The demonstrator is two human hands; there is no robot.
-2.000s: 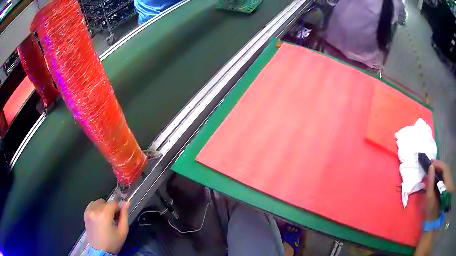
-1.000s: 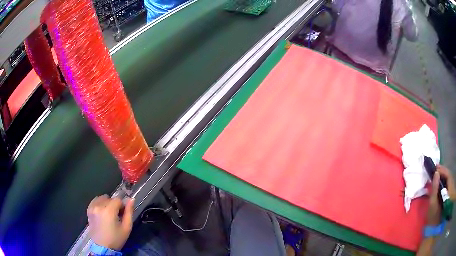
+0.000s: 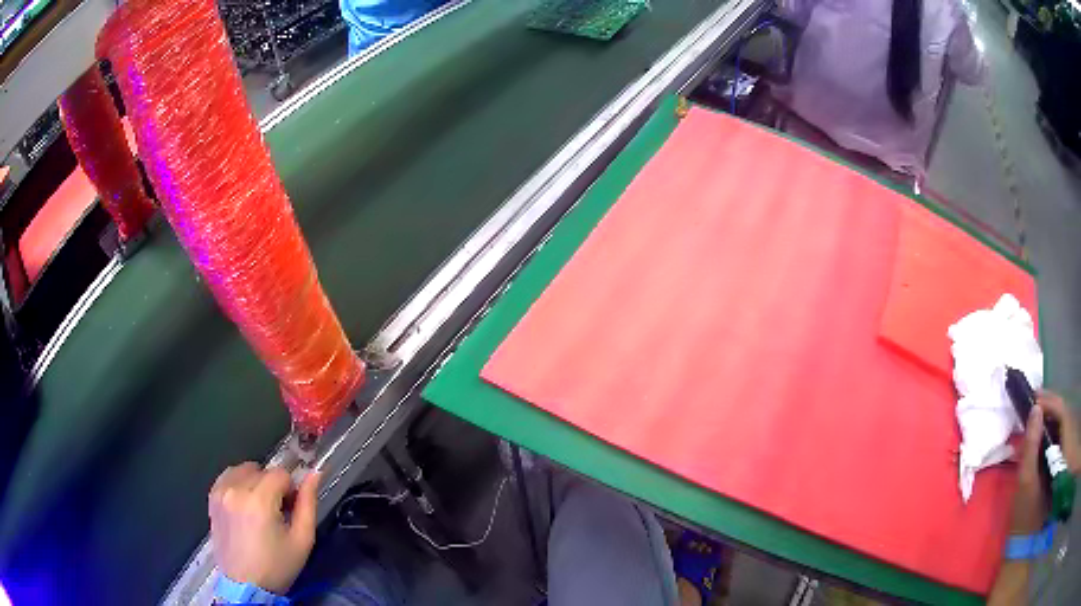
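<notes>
My right hand (image 3: pixel 1043 456), at the right edge, is closed around the black glue syringe (image 3: pixel 1022 403) with a white label and green rear cap. Its front end lies over the crumpled white cloth (image 3: pixel 986 355) at the red mat's right side. My left hand (image 3: pixel 263 527) rests at the conveyor's silver rail, its fingers curled; no object shows in it, and the inside of the hand is hidden. Blue bands sit on both wrists. The red mat (image 3: pixel 735 343) lies on the green-edged table. The orange-red smaller pad (image 3: pixel 948 290) lies at its upper right.
A red-wrapped post (image 3: pixel 231 213) stands at the conveyor rail (image 3: pixel 522 225). A green circuit board (image 3: pixel 587 17) lies on the dark green belt (image 3: pixel 391 189) at the far end. Purple-blue glow shows at lower left. A person in light clothing (image 3: pixel 871 83) sits beyond the table.
Since two seconds ago the whole view has shifted slightly right and down. The hands, syringe and cloth keep nearly the same places relative to the table and rail.
</notes>
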